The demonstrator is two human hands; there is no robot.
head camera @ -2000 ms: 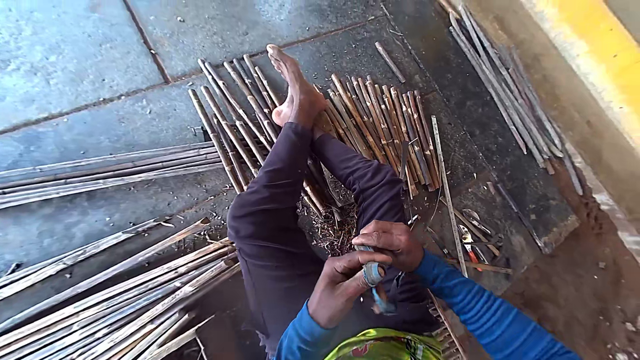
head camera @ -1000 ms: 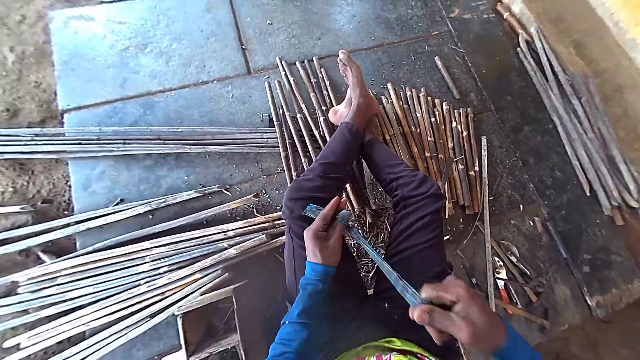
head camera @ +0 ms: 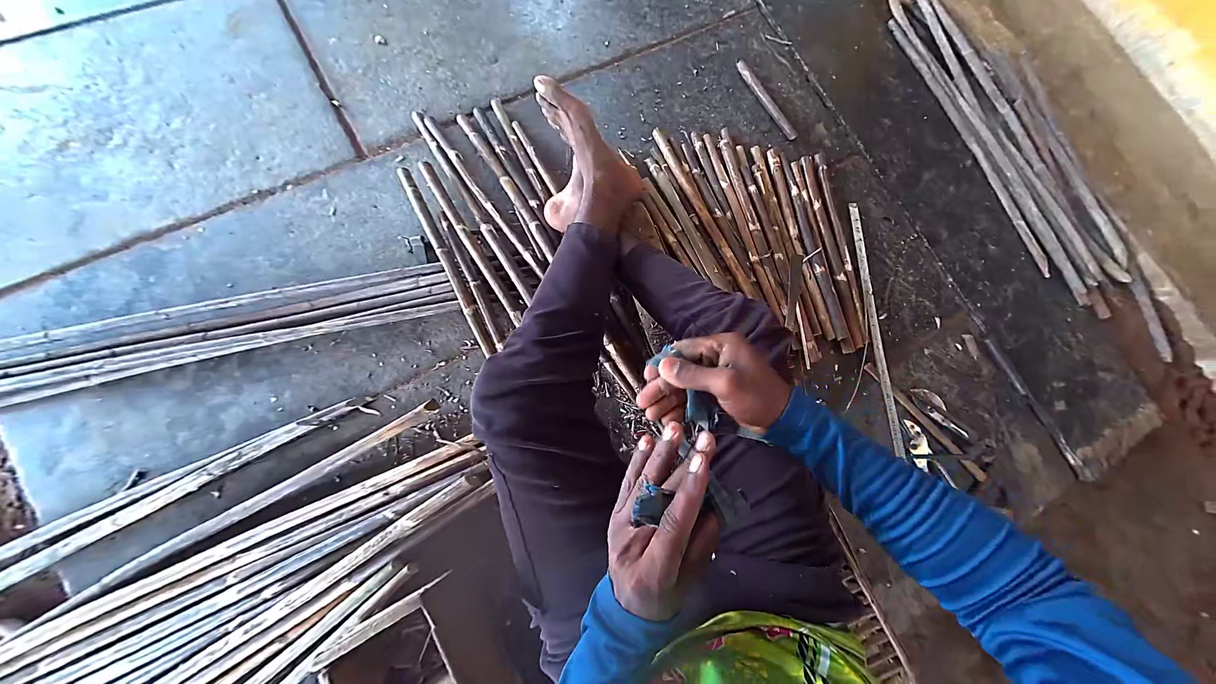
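A frayed strip of blue cloth (head camera: pixel 701 410) runs between my two hands over my lap. My right hand (head camera: pixel 727 380) pinches its upper end, fingers curled. On my left hand (head camera: pixel 660 532), palm up, a piece of the same blue cloth is wrapped round a finger, and the fingertips meet the strip just below my right hand. Short cut cane sticks (head camera: pixel 760 228) lie side by side on the floor beyond my crossed legs, some partly hidden under my bare foot (head camera: pixel 594 161).
Long split canes (head camera: pixel 285 560) fan out at lower left, with more long canes (head camera: pixel 218 318) above them. At upper right lies a bundle of grey sticks (head camera: pixel 1026 152). A thin flat strip (head camera: pixel 876 323) and small tools (head camera: pixel 926 437) rest right of my knee.
One second ago the blue strip was stretched long between my hands; now the hands are close together, with the cloth bunched and round a finger of my left hand.
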